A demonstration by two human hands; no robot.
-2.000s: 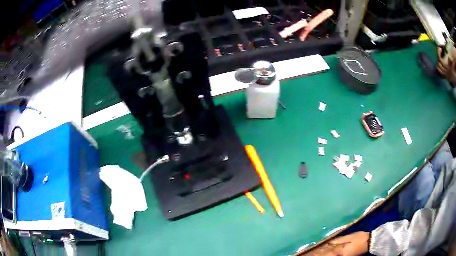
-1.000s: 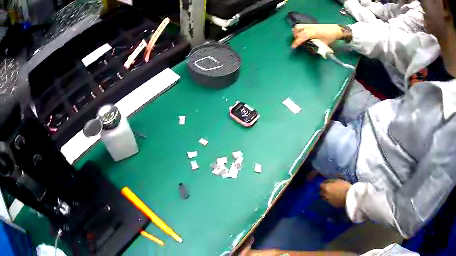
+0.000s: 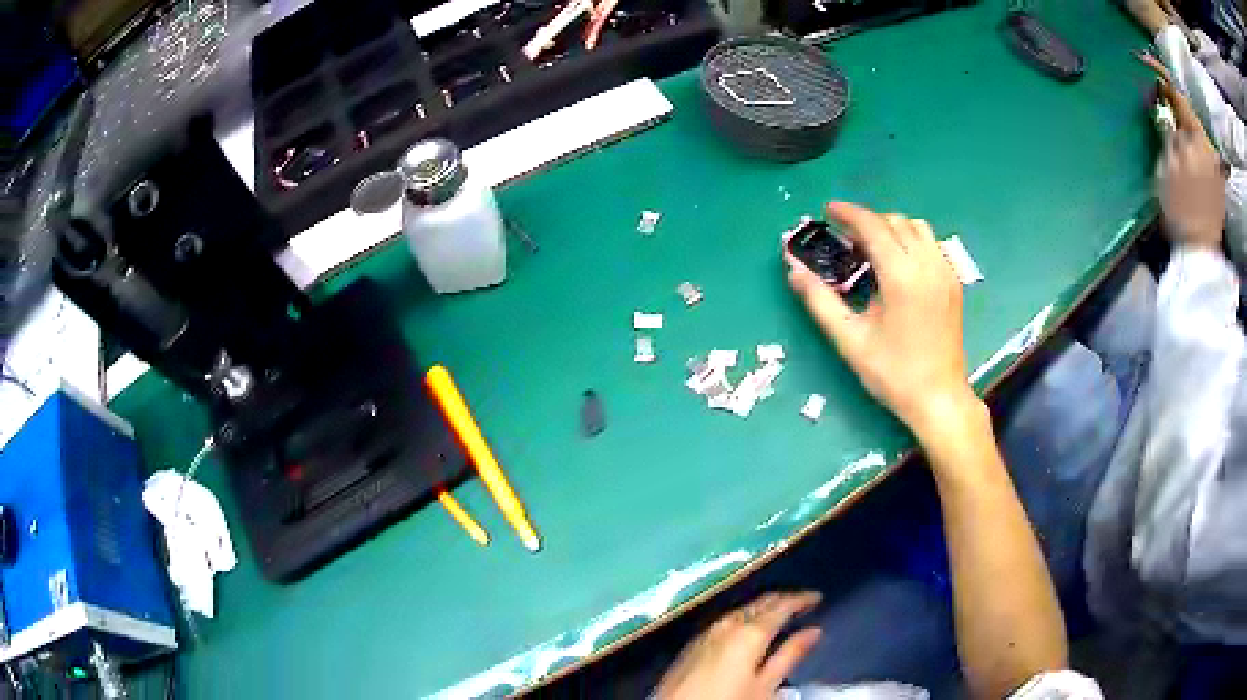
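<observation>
A smartwatch body (image 3: 825,256) with a black face and pinkish rim is on or just above the green mat (image 3: 547,246), right of centre. My right hand (image 3: 896,308) reaches up from the bottom right. Its thumb and fingers are around the watch edges and cover its right side. Whether the watch touches the mat cannot be told. My left hand (image 3: 739,654) is at the bottom edge, in front of the bench, with its fingers apart and nothing seen in it. Small whitish scraps (image 3: 739,380) lie left of the right forearm.
A black hand press (image 3: 342,424) stands left, beside a blue box (image 3: 69,513) and white wipe (image 3: 189,536). Orange sticks (image 3: 481,458), a white bottle (image 3: 456,235) and a dark disc (image 3: 775,103) are on the mat. Another person's hand (image 3: 1190,178) is far right.
My right hand has come in and taken hold of the watch. My left hand shows more at the bottom. The view swung right, then partly back left.
</observation>
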